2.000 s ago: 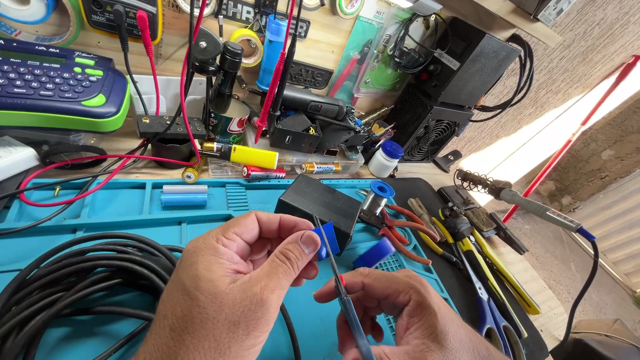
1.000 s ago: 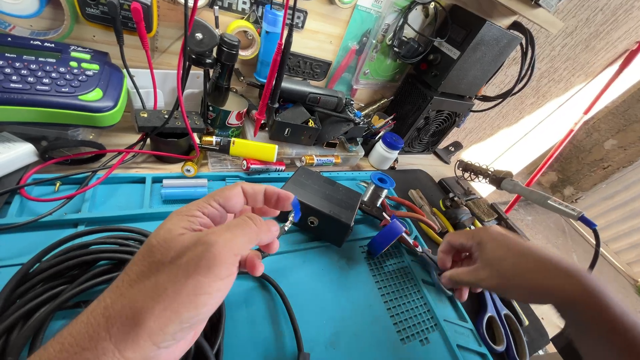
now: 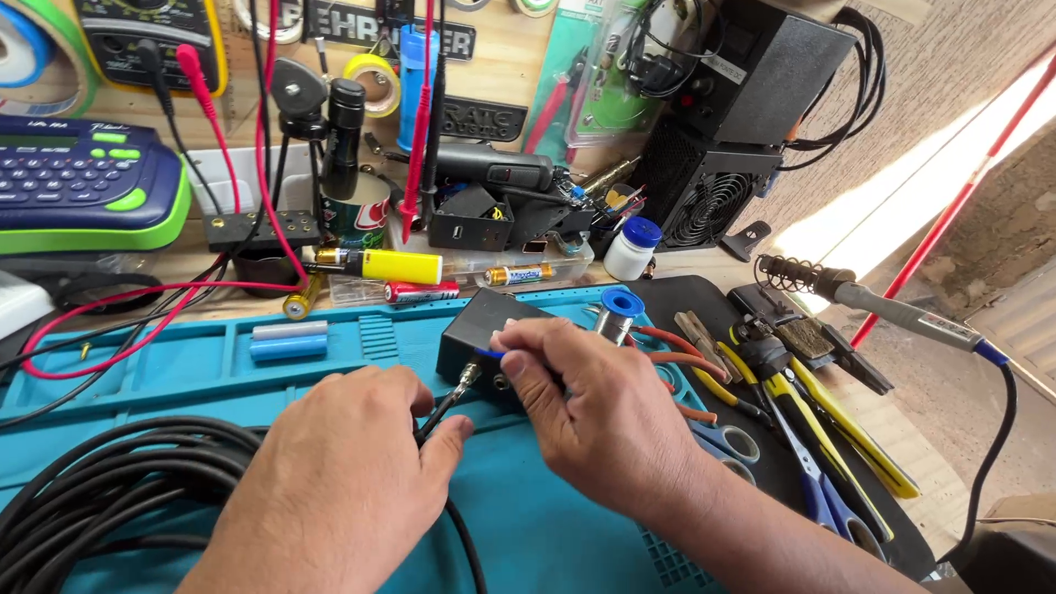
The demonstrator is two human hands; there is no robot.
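Note:
Between the thumb and fingers of my right hand (image 3: 594, 412) is a small blue piece (image 3: 490, 353), mostly hidden, held just above a metal connector (image 3: 469, 376). That connector ends a black cable (image 3: 445, 406) and meets or stands right in front of the black box (image 3: 483, 318); which of the two I cannot tell. My left hand (image 3: 355, 462) has its thumb and index finger around the cable below the connector. A coil of black cable (image 3: 124, 487) lies to the left of that hand on the teal work mat (image 3: 528, 511).
A solder spool (image 3: 619, 309) stands behind my right hand. Scissors (image 3: 813, 474) and yellow-handled pliers (image 3: 833, 437) lie at the right, near a soldering iron (image 3: 899, 313) in its spring holder. Blue and grey cylindrical cells (image 3: 289, 346) lie at the back left; a label maker (image 3: 82, 181) sits beyond.
The scissors-like tool in my right hand two seconds ago is out of it. The blue piece, earlier at my left hand, is now in my right. My left hand has come to the cable.

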